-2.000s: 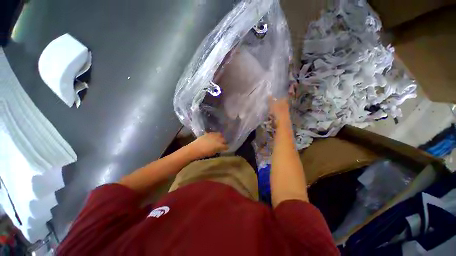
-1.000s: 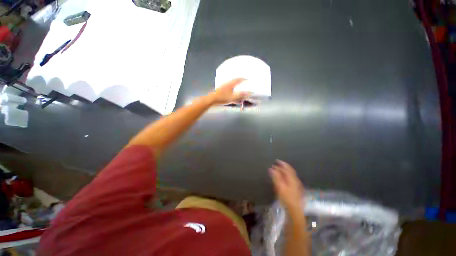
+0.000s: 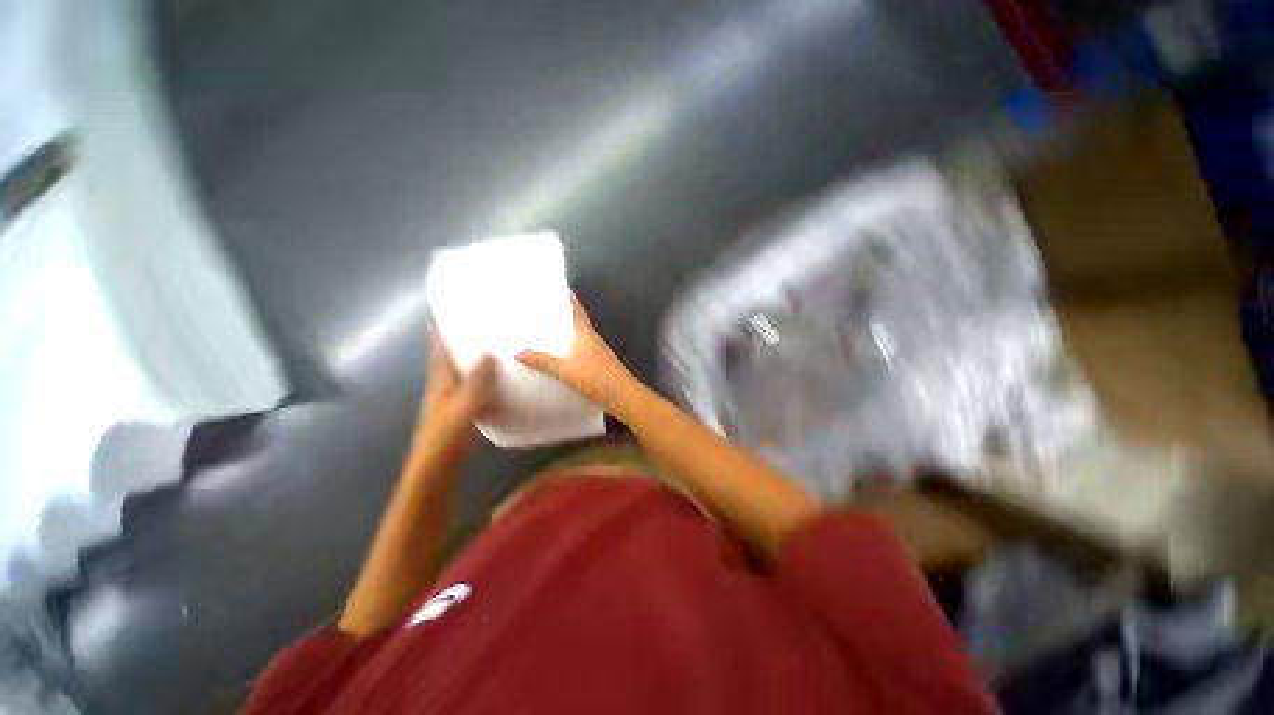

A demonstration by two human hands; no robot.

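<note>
A white cut piece stack point(image 3: 506, 296) is held in front of my body, over the near edge of the dark grey table. My left hand point(image 3: 458, 395) grips its lower left side. My right hand point(image 3: 584, 366) grips its right side, with fingers across the lower part. The clear plastic bag point(image 3: 803, 370) hangs open to the right of my right hand, blurred, and neither hand touches it.
The white fabric lay point(image 3: 56, 335) with its scalloped near edge is at the left. A blurred heap of whitish scraps point(image 3: 1034, 419) lies beside the bag. Brown cardboard point(image 3: 1118, 238) stands at the right. The dark table point(image 3: 349, 126) stretches across the back.
The white stack has come off the table toward my body. My right hand has moved from near the bag onto the stack, joining my left. The view has turned to the right.
</note>
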